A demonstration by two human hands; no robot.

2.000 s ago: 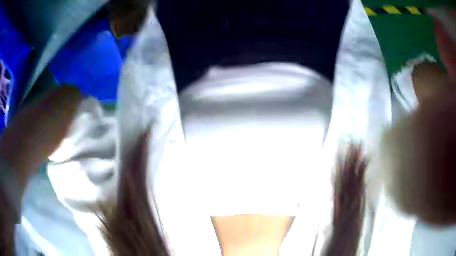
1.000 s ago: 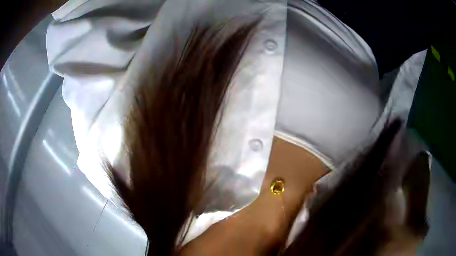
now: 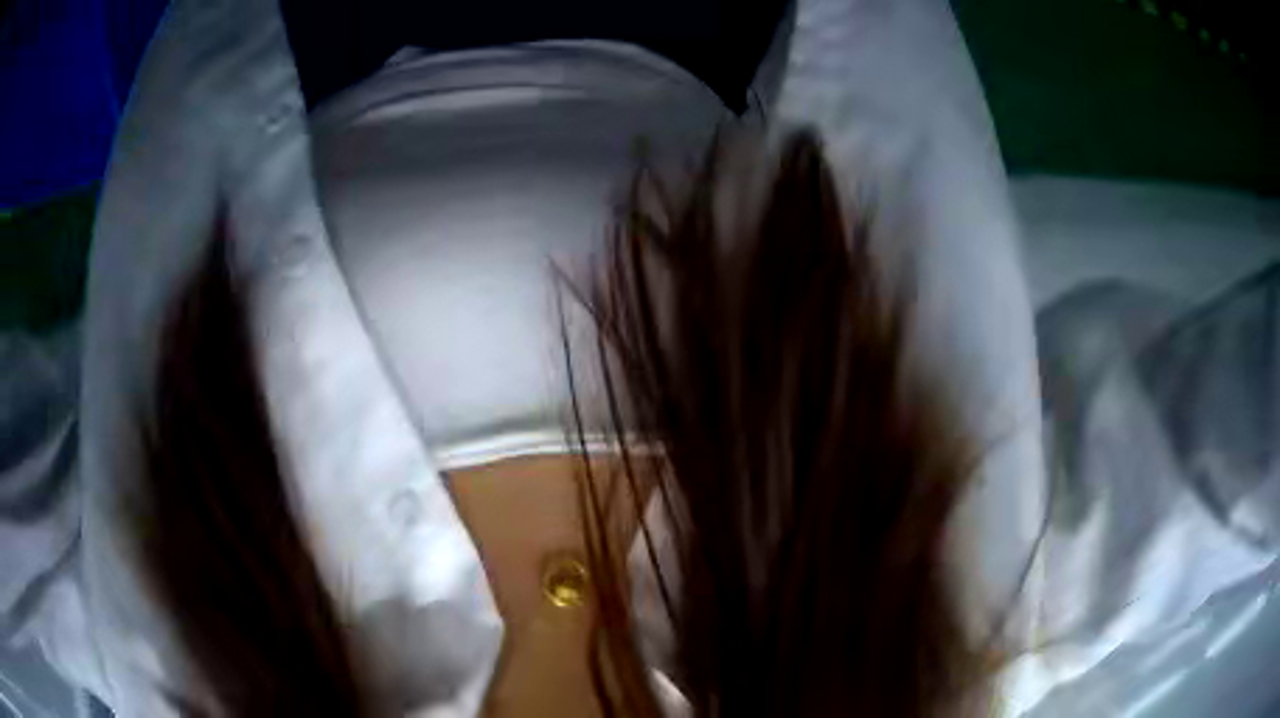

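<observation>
Neither of my hands is in view. The camera looks straight down at my own body. Nearest is an open white shirt (image 3: 912, 84) over a pale inner top (image 3: 463, 267). Long brown hair (image 3: 800, 421) hangs over both sides of it. A small gold pendant (image 3: 564, 581) lies on the skin below the neckline. The shirt's sleeves (image 3: 1123, 407) show at both sides, and the forearms and hands beyond them cannot be seen. No pen, filament or cable can be made out.
A blue surface (image 3: 63, 98), perhaps a bin, shows at the upper left, dark and blurred. A green floor (image 3: 1109, 105) shows at the upper right, with a faint strip of yellow-black tape (image 3: 1186, 21) at the corner. Dark clothing (image 3: 520, 21) is at the top.
The view has swung from a tilt back to nearly level over the body. The blurred hands seen at the sides earlier are out of the picture. The hair has shifted across the chest.
</observation>
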